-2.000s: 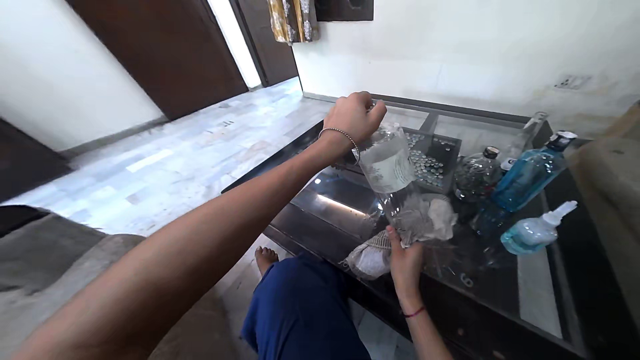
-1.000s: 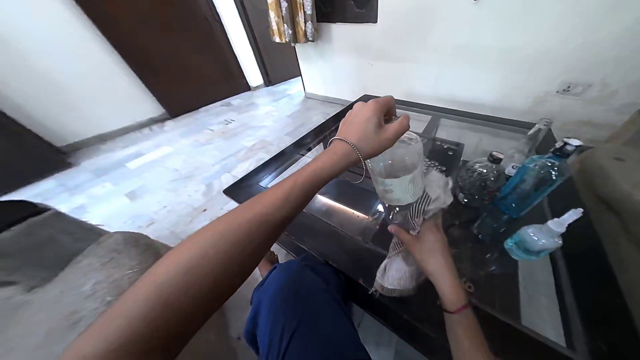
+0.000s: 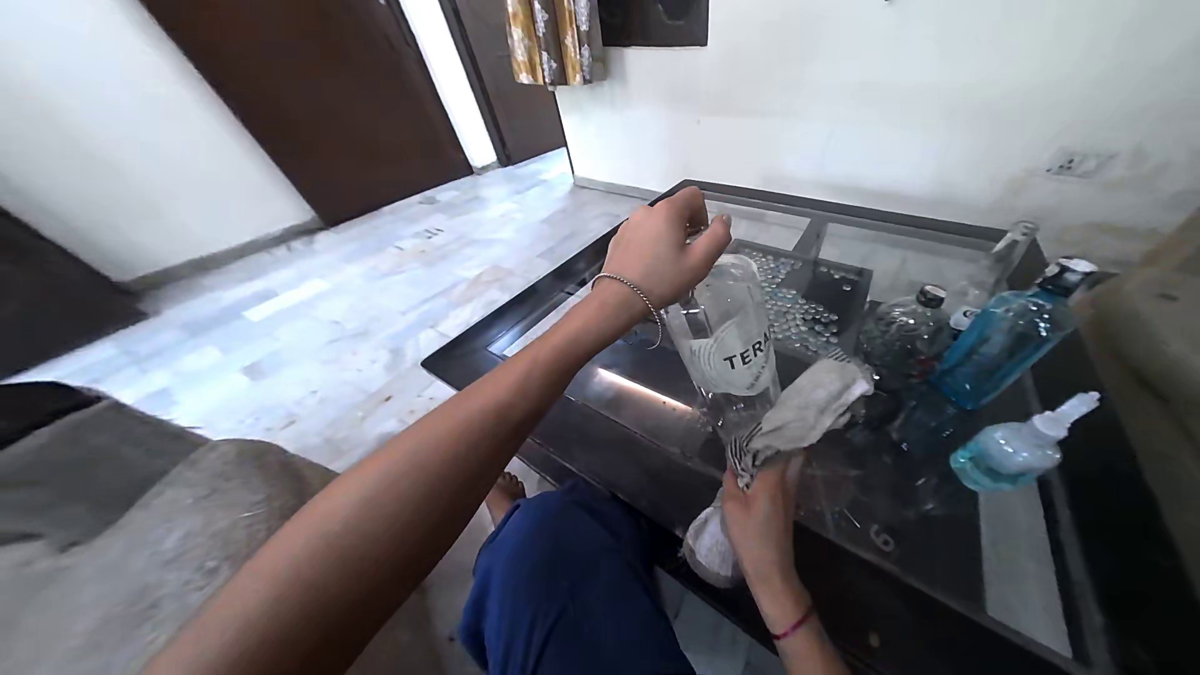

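Note:
My left hand grips the neck of a clear glass bottle, which leans over the near part of the glass-topped table. The bottle bears a pale printed label. Low on the bottle, my right hand holds a whitish cloth with a striped edge against its side and base. One end of the cloth hangs below the hand at the table's edge. The fingers of my right hand are partly hidden by the cloth.
To the right stand a dark-capped clear bottle, a blue glass bottle and another clear bottle. Nearer is a small bottle of blue-green liquid with a white nozzle. Glass pebbles show behind the held bottle. A wall borders the table's far side.
The cloth was bunched at the bottle's lower end two seconds ago, then draped along its right side; now it lies across the base and right side. My left hand stays at the neck.

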